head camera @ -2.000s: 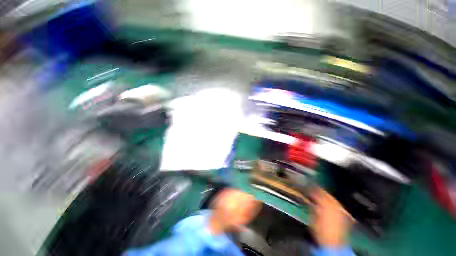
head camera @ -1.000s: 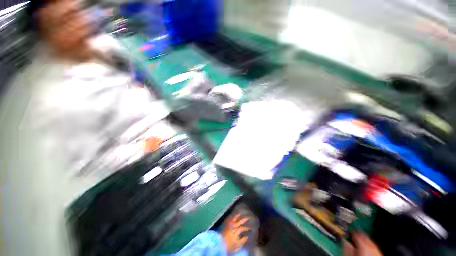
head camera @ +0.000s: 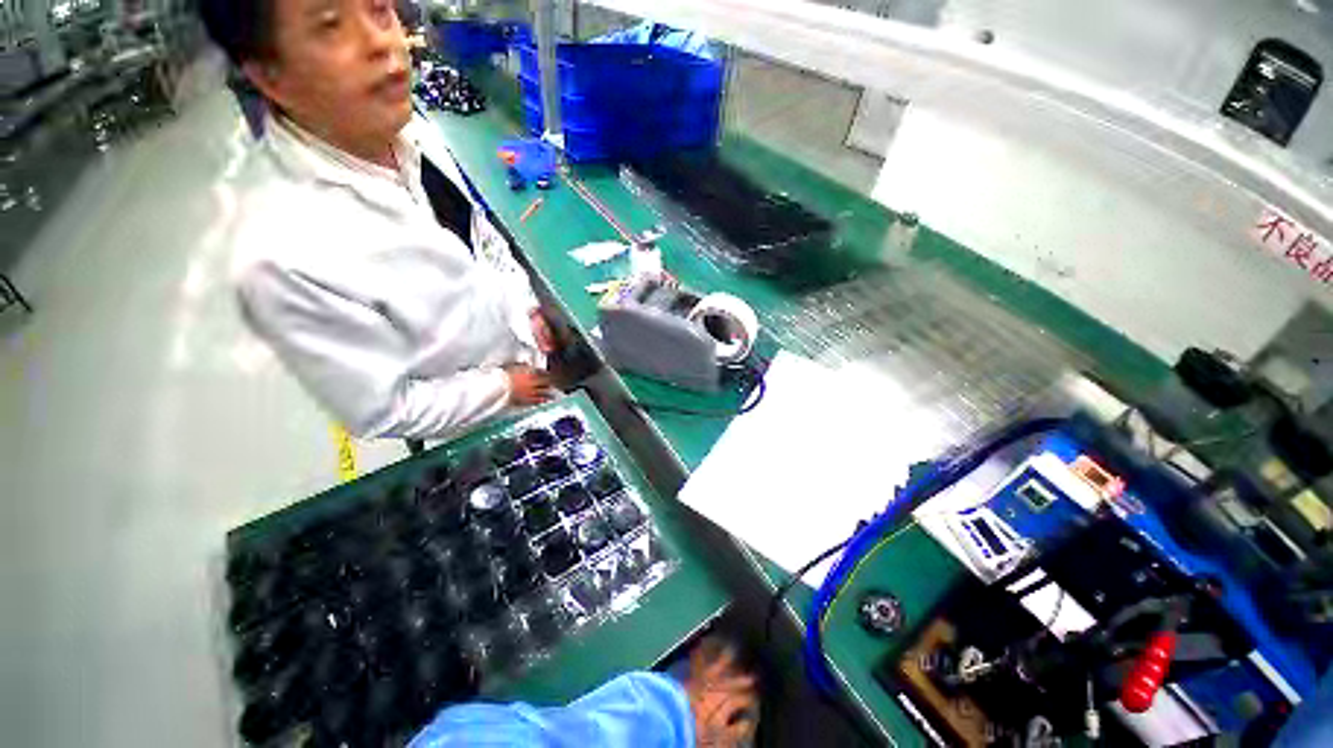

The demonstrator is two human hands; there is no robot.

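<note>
My left hand (head camera: pixel 724 696), in a blue sleeve, is low in the centre at the near edge of the left side table. Its fingers look apart and no part shows in it. My right hand is out of the picture. Blister trays of round black parts (head camera: pixel 542 512) lie on the side table left of my hand. At the lower right is a test fixture with a tan-brown base (head camera: pixel 936 681); its red clamp handle (head camera: pixel 1149 672) stands over it. A small round part (head camera: pixel 882 612) lies on the green mat beside the fixture.
A person in a white smock (head camera: pixel 344 278) stands behind the side table. A white record sheet (head camera: pixel 804 460), tape dispenser (head camera: pixel 661 339), clear empty trays (head camera: pixel 936 344) and blue bins (head camera: pixel 621 102) are on the bench. A blue tester (head camera: pixel 1075 482) and tubes (head camera: pixel 826 607) adjoin the fixture.
The view has swung left, bringing the person and side-table trays into sight. The fixture has shifted to the lower right. My right hand has left the picture; my left hand is over by the side table.
</note>
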